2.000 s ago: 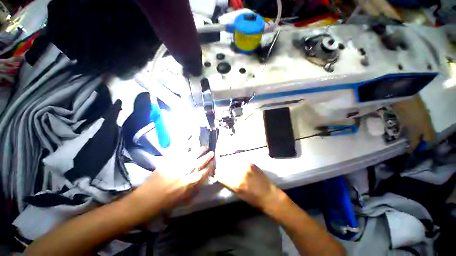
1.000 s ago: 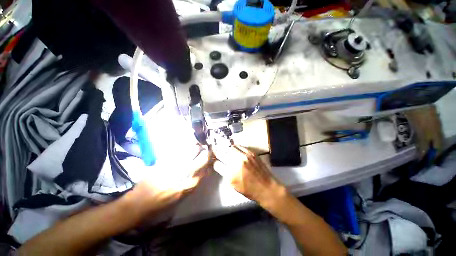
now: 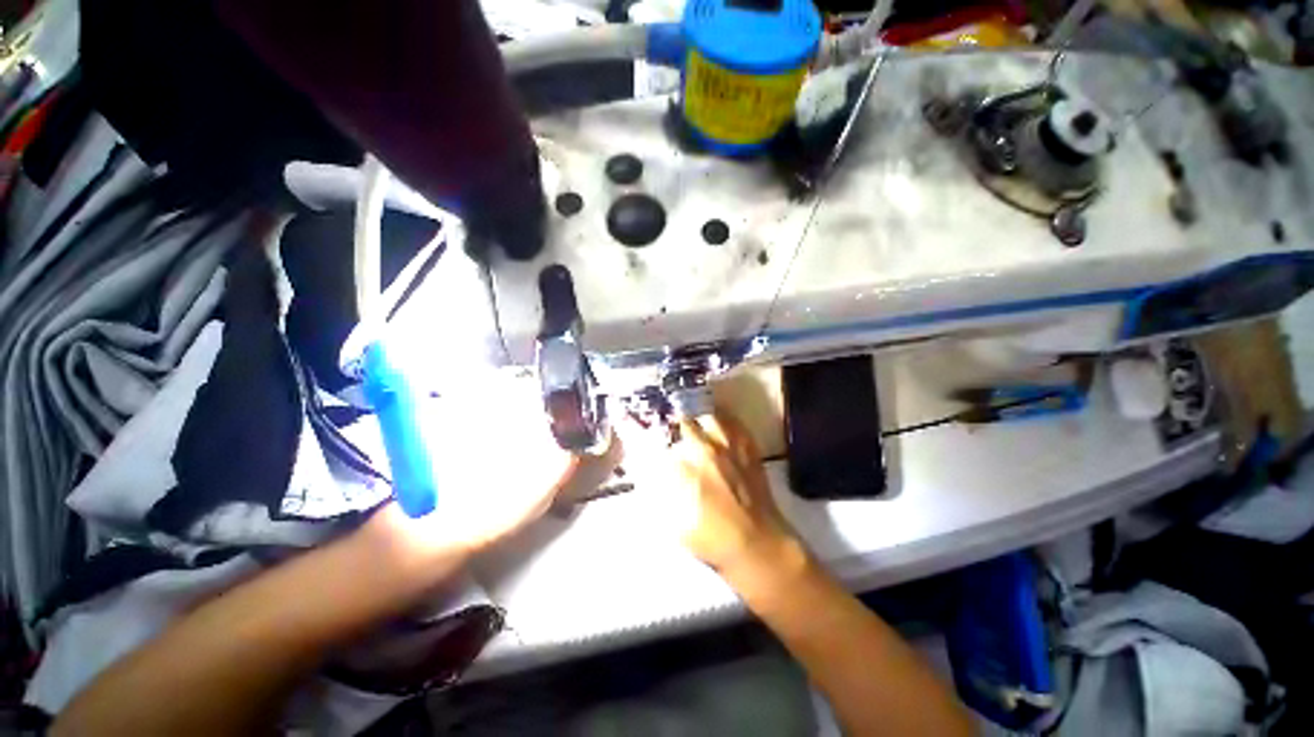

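The white sewing machine head (image 3: 865,274) stands across the view with a blue stripe. The metal presser and needle parts (image 3: 666,396) sit under a bright lamp glare. My left hand (image 3: 504,482) reaches under the needle end from the left; its fingers are lost in glare and behind the machine head. My right hand (image 3: 721,497) lies on the bed just right of the needle, its fingertips near the metal parts. Any cloth between the hands is washed out, so a grip cannot be told. A blue tool (image 3: 399,446) stands left of the needle, joined to a white tube.
A black phone (image 3: 836,428) lies right of my right hand, with a blue-handled tool (image 3: 1040,400) beyond. Light and black panels (image 3: 144,360) are heaped left. A maroon covered object (image 3: 418,115) hangs above. A blue and yellow container (image 3: 745,72) sits on the head. A blue crate (image 3: 1004,634) is below right.
Both hands have moved up to the needle area, and a narrow dark piece between them no longer shows. The camera view has shifted closer to the machine.
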